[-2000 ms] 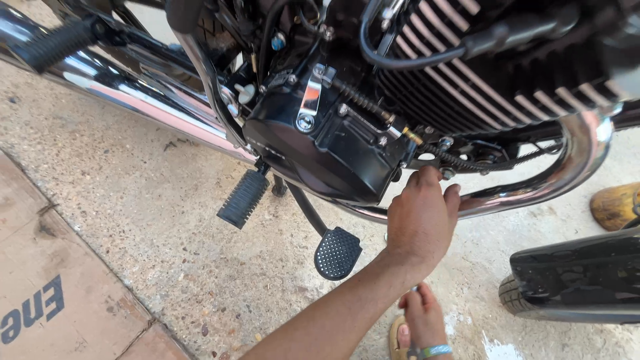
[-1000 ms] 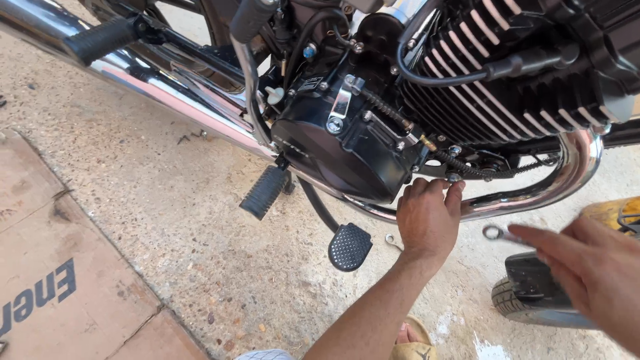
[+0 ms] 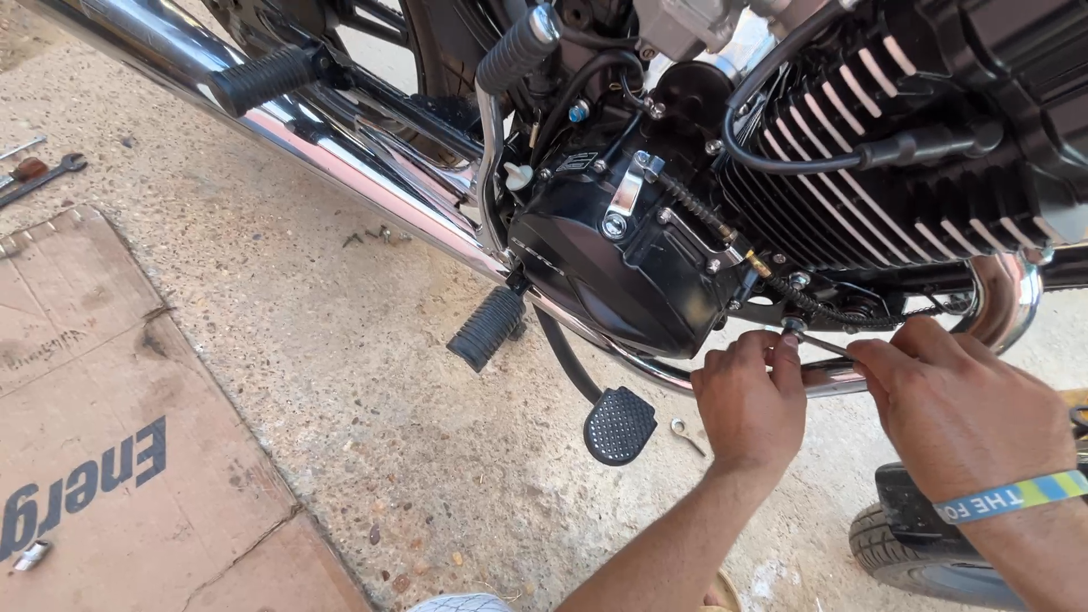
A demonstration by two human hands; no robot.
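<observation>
A motorcycle stands across the head view, its black engine cover (image 3: 620, 246) near the middle. Below the cooling fins, my left hand (image 3: 752, 399) has its fingertips and thumb around a bolt (image 3: 793, 325) at the underside of the frame. My right hand (image 3: 960, 408), with a wristband, grips a thin metal wrench (image 3: 824, 346). The wrench's far end meets the bolt beside my left thumb; its ring is mostly hidden there. A cable with a spring (image 3: 807, 302) runs just above the bolt. The chrome exhaust pipe (image 3: 837, 378) passes behind both hands.
A brake pedal (image 3: 620, 427) and a rubber footpeg (image 3: 489, 327) stick out left of my hands. A small ring-ended tool (image 3: 687, 435) lies on the concrete. Cardboard (image 3: 170, 442) with a metal socket (image 3: 32, 555) is at left, near an open-end wrench (image 3: 42, 178). A tyre (image 3: 884, 544) stands lower right.
My right hand was low by the sandal, then at the right with the ring-ended wrench; now the wrench is at the bolt. My left hand has stayed by the bolt.
</observation>
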